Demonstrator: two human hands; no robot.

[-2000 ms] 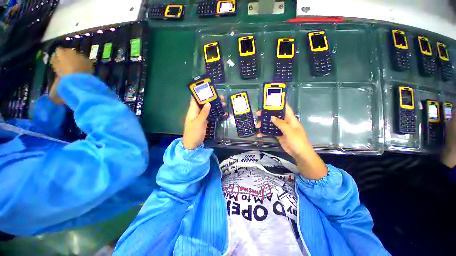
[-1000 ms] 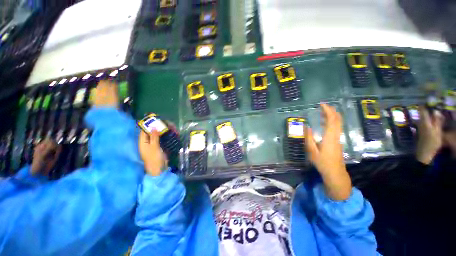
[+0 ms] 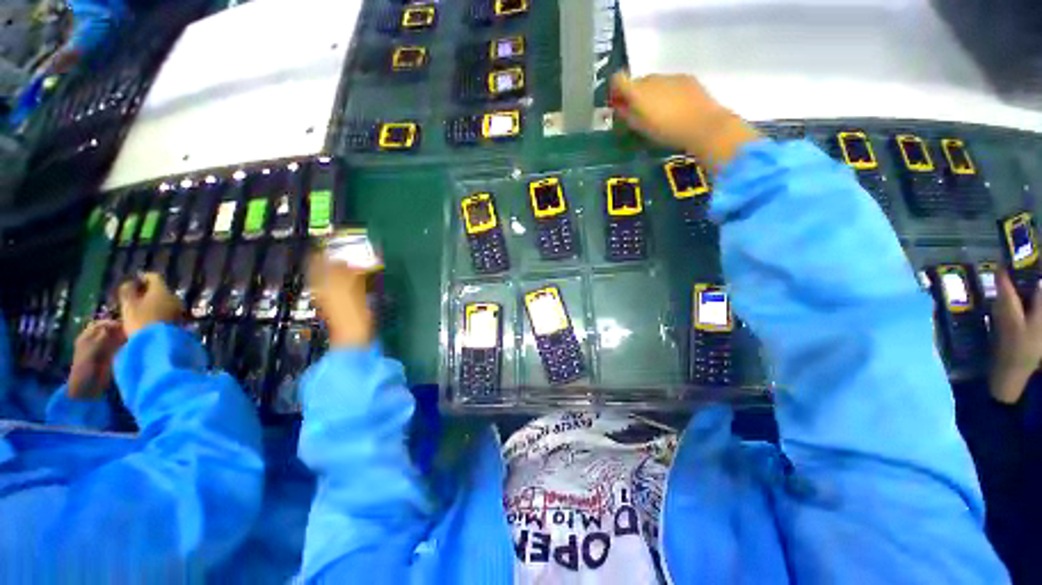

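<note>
My left hand point(image 3: 343, 299) is blurred at the left of the clear blister tray point(image 3: 640, 397) and holds a keypad phone with a pale lit screen point(image 3: 354, 249). My right hand point(image 3: 676, 112) is raised beyond the tray beside the metal upright, fingers closed; a bit of the red stick point(image 3: 618, 101) shows at its fingertips, the rest is hidden. In the tray's near row lie two phones with white screens point(image 3: 481, 354) point(image 3: 555, 337) and one with a blue-white screen point(image 3: 712, 331). The far row holds several phones with dark screens point(image 3: 625, 217).
A black tray point(image 3: 246, 274) with rows of phone backs is at left, with another person's hands point(image 3: 146, 303) over it. More phones point(image 3: 499, 126) lie beyond, near the metal upright point(image 3: 580, 69). White boards point(image 3: 246, 80) point(image 3: 823, 63) lie behind. Another person's hand point(image 3: 1011, 343) is at right.
My right hand has left the near-row phone and reached up and away to the upright. The red stick no longer lies exposed by the board. My left hand still holds its phone left of the tray.
</note>
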